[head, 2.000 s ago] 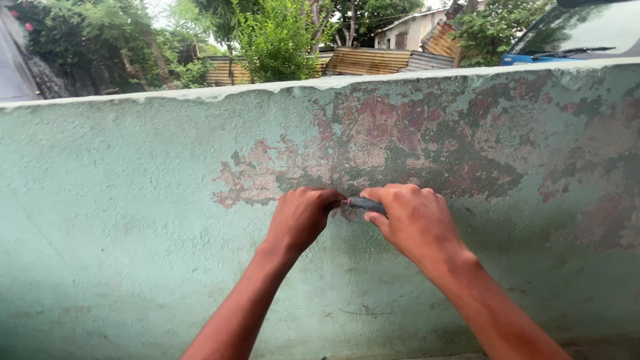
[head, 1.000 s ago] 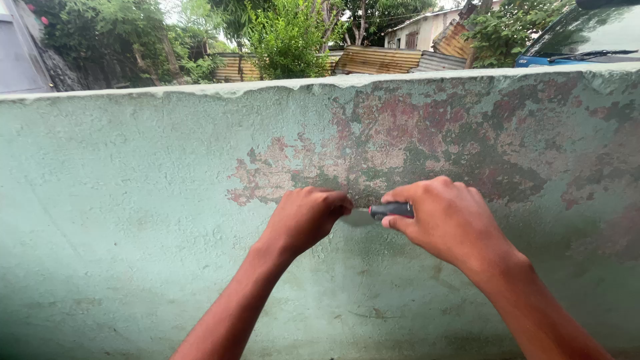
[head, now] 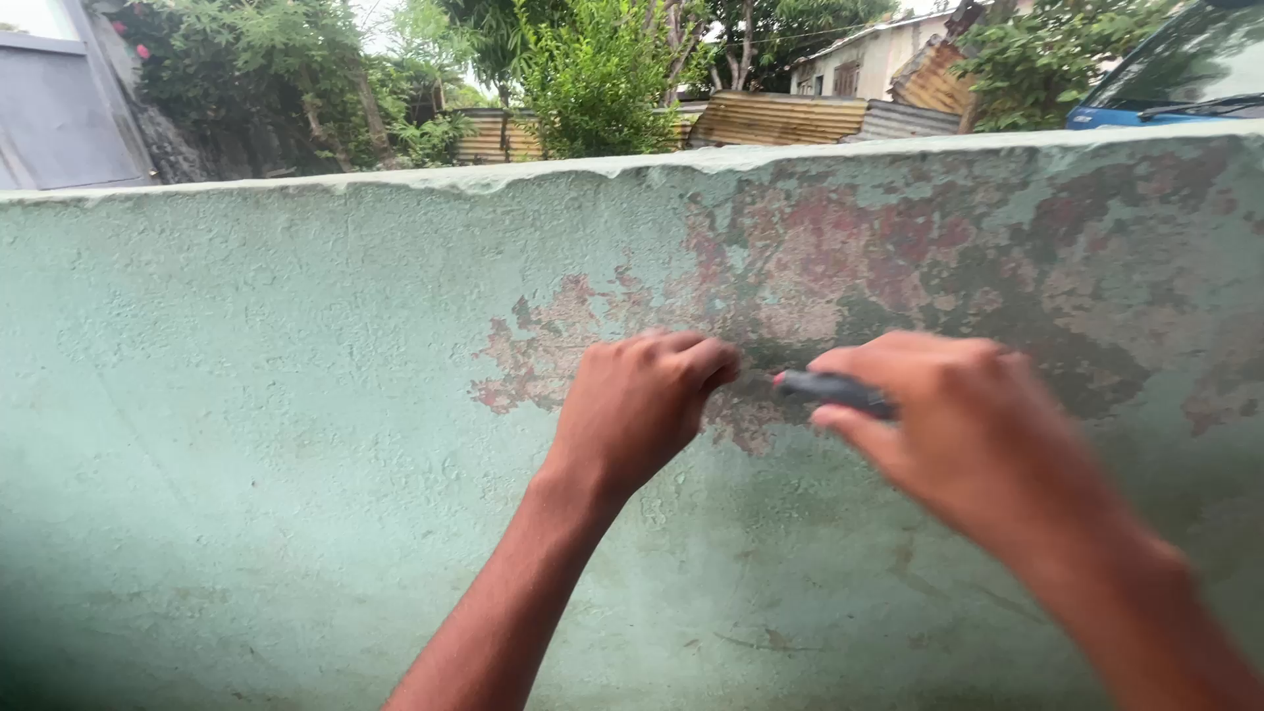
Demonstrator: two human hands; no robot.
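My right hand is closed around the dark grey handle of a hand tool, which has a red part at its left end and points left. A thin shaft seems to run from it towards my left hand; blur hides its shape. The left hand's fingers are curled in near that end, and whether they pinch something cannot be told. Both hands are in front of a low wall with green paint, beside a peeled patch that shows pink, red and grey layers.
The wall's rough top edge runs across the view. Beyond it are bushes, rusty corrugated metal sheets, a pale building, a grey panel at the left and a blue vehicle at the right.
My right hand and the tool have moved right, away from my left hand; the gap between the hands is wider than two seconds ago.
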